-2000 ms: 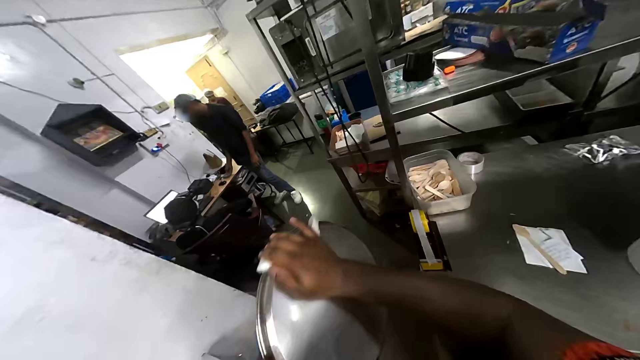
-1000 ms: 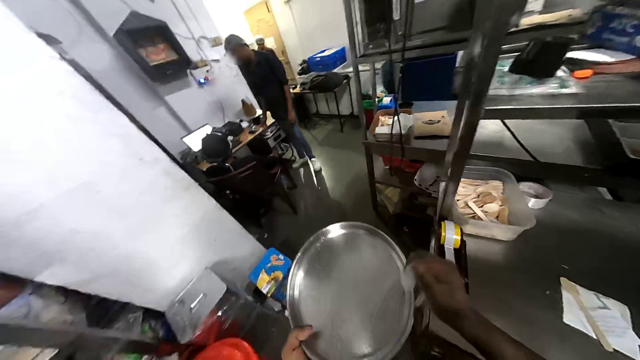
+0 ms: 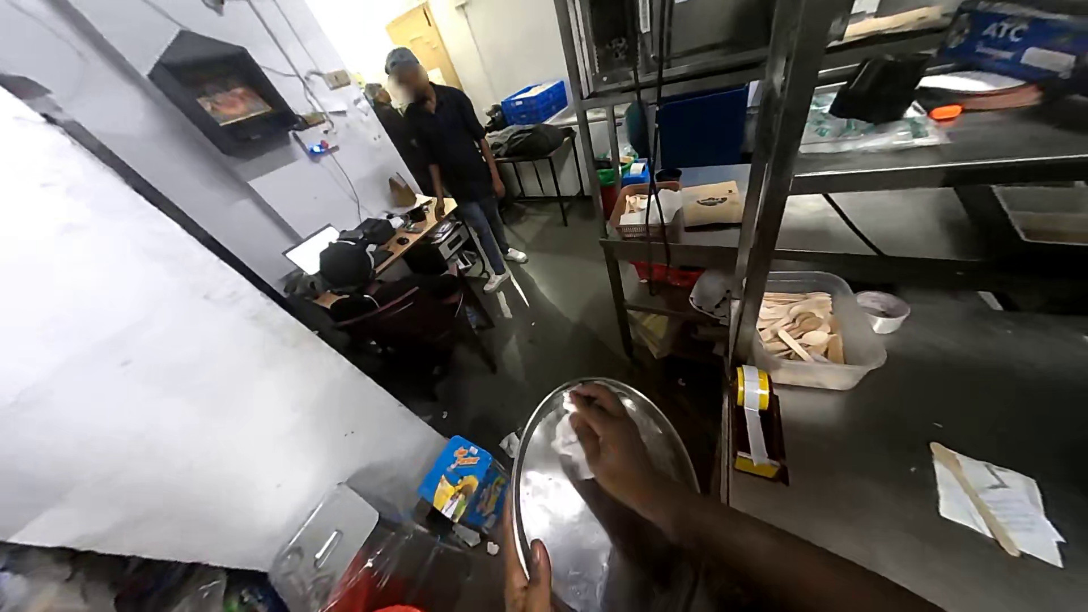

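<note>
A round stainless steel tray point(image 3: 552, 501) is tilted up at the lower middle of the head view. Its near left rim is gripped by my left hand point(image 3: 529, 565), the thumb over the metal face. On the tray's upper inner surface lies my right hand point(image 3: 614, 450), fingers bent around a small white tissue or cloth point(image 3: 568, 433) that is partly hidden under them. The forearm crosses the tray's right side and hides part of it.
To the right, a steel counter point(image 3: 858, 527) bears a plastic tub point(image 3: 858, 370) of wooden spoons, a tape dispenser point(image 3: 756, 425) and papers point(image 3: 990, 501). A blue box point(image 3: 463, 484) and a clear container point(image 3: 327, 544) stand at left. A person point(image 3: 459, 144) stands beyond, near a desk.
My right hand has moved from the tray's right rim onto its upper face. The left hand, on the lower rim a second ago, still holds the tray. The tray appears more tilted.
</note>
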